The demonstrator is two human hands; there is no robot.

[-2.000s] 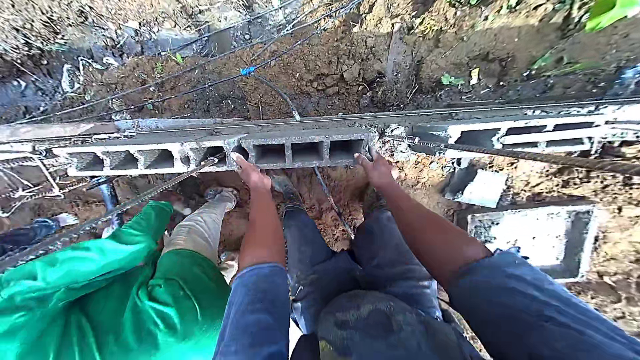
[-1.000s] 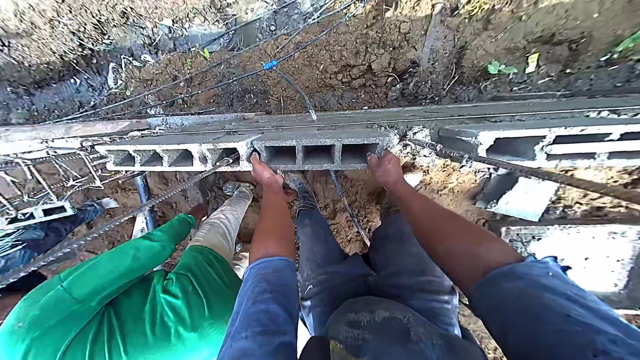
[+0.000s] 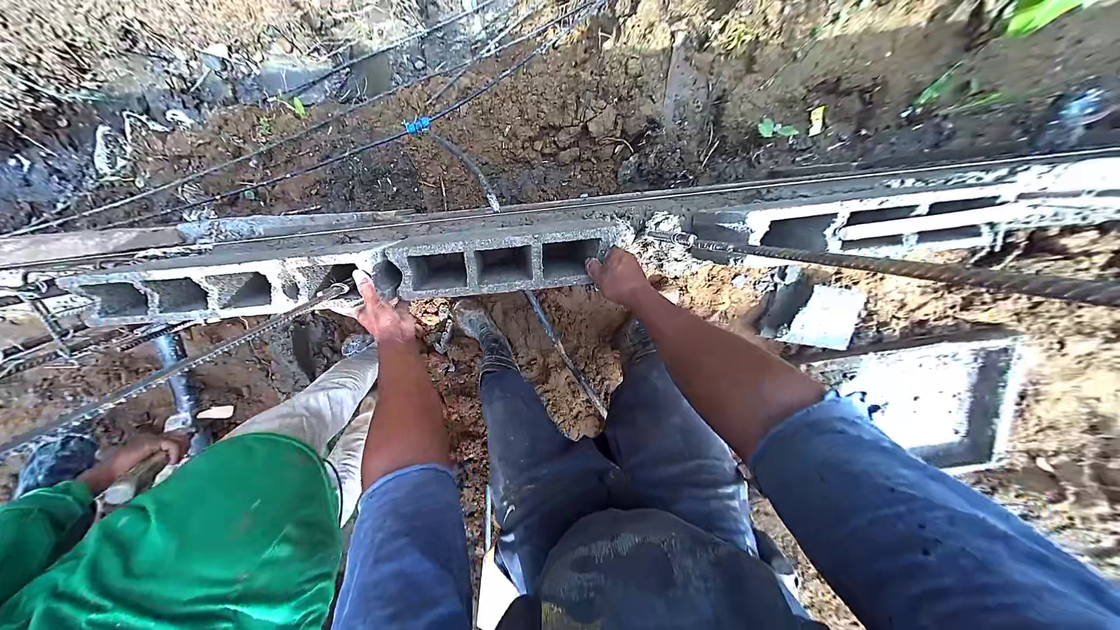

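A hollow concrete block (image 3: 505, 262) lies in the wall row, its open cells facing me. My right hand (image 3: 619, 273) grips its right end, fingers at the edge of the last cell. At its left end is my left hand (image 3: 383, 311), fingers spread at the joint with the neighbouring hollow block (image 3: 210, 293); whether it bears on one block or both, I cannot tell. A steel rebar (image 3: 219, 341) runs past my left fingertips. Along the top of the row stretches a taut line (image 3: 542, 206).
A co-worker in a green top (image 3: 210, 534) is close on my left. Another rebar (image 3: 892, 267) juts across the right side, above a mortar-smeared box (image 3: 927, 398). More blocks (image 3: 875, 223) continue right. Black cables with a blue tie (image 3: 417, 125) cross the soil behind.
My left hand has loosened from its wrapped hold to spread fingers, while my right hand stays on the block's end. The co-worker's green arm has drawn back to the left.
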